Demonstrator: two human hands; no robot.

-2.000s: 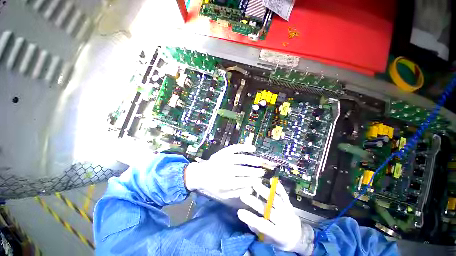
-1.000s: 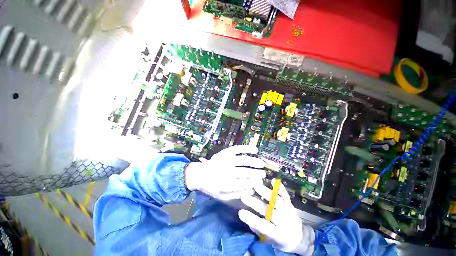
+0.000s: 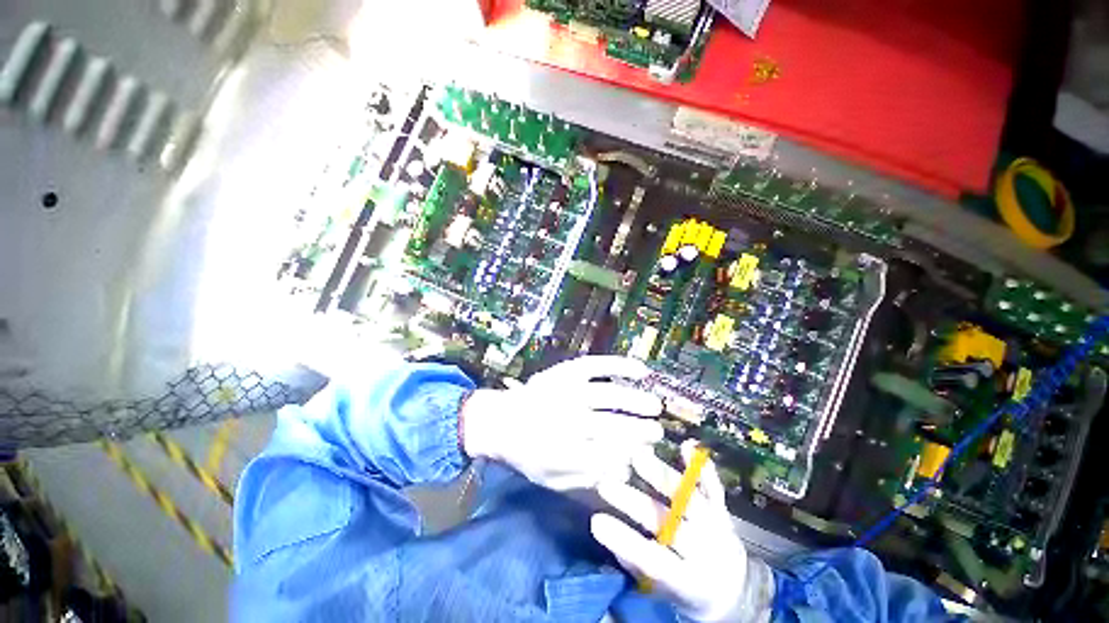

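My left hand, in a white glove, reaches over the near edge of the middle circuit board; its fingers rest at or just above that edge. My right hand, also gloved, holds a slim yellow tool, its upper end pointing towards the board. The tool's lower part is hidden by the hand. The board carries yellow box capacitors and small round cans, with a silvery hold-down bar along its right side. Whether my left hand grips anything cannot be told.
A glare-lit board lies left and another board right, crossed by a blue coiled cord. Beyond the far rail are a red surface with a spare board and a yellow ring. Wire mesh is at left.
The boards have shifted right and slightly down in view, along with the red surface and yellow ring. Both hands have shifted slightly right; my right hand still holds the yellow tool.
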